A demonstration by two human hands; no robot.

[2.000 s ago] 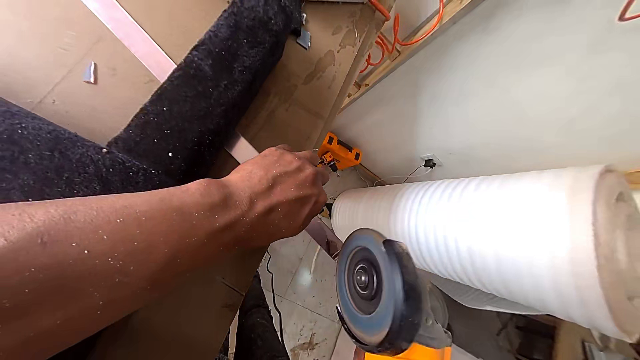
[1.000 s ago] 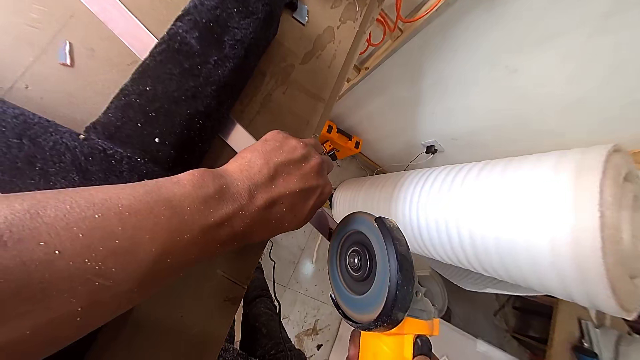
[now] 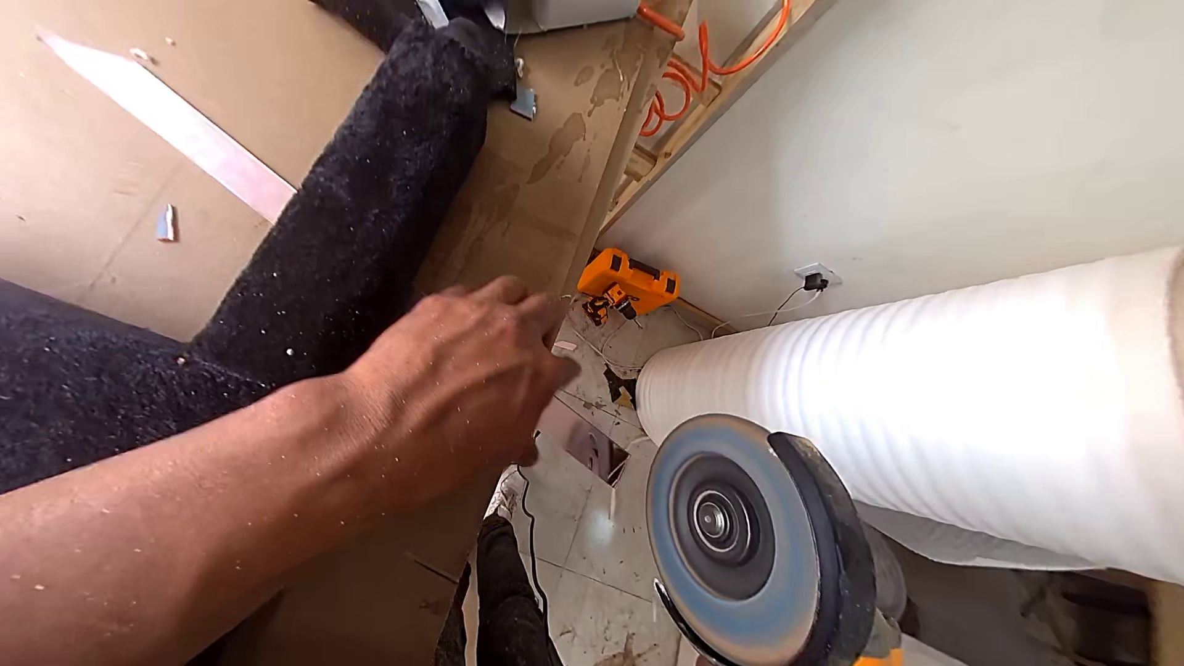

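My left hand [image 3: 472, 379] is over the board edge beside the black fleecy padding [image 3: 361, 185], fingers spread, with nothing visible in them. An angle grinder with a grey-blue disc [image 3: 680, 527] and black guard is at lower right, disc facing left. Only a sliver of my right hand [image 3: 705, 660] shows under the grinder; its grip is cut off by the frame. A pale pinkish strip [image 3: 185, 129] lies on the brown board [image 3: 250, 55] and runs up to the padding. Beyond my left fingers, another pinkish piece [image 3: 573, 433] shows low down above the tiles.
A large white foam roll [image 3: 906, 388] stretches along the right. An orange case [image 3: 631, 277] and a cordless drill [image 3: 610, 303] stand by the wall, near a plugged-in socket [image 3: 818, 276]. An orange coiled hose [image 3: 689, 79] hangs behind the board. A black cable [image 3: 529, 527] crosses the tiled floor.
My left hand has drawn back from the strip's end, and its fingers have spread. The grinder has shifted lower in view. The pinkish piece beyond my hand now shows apart from it.
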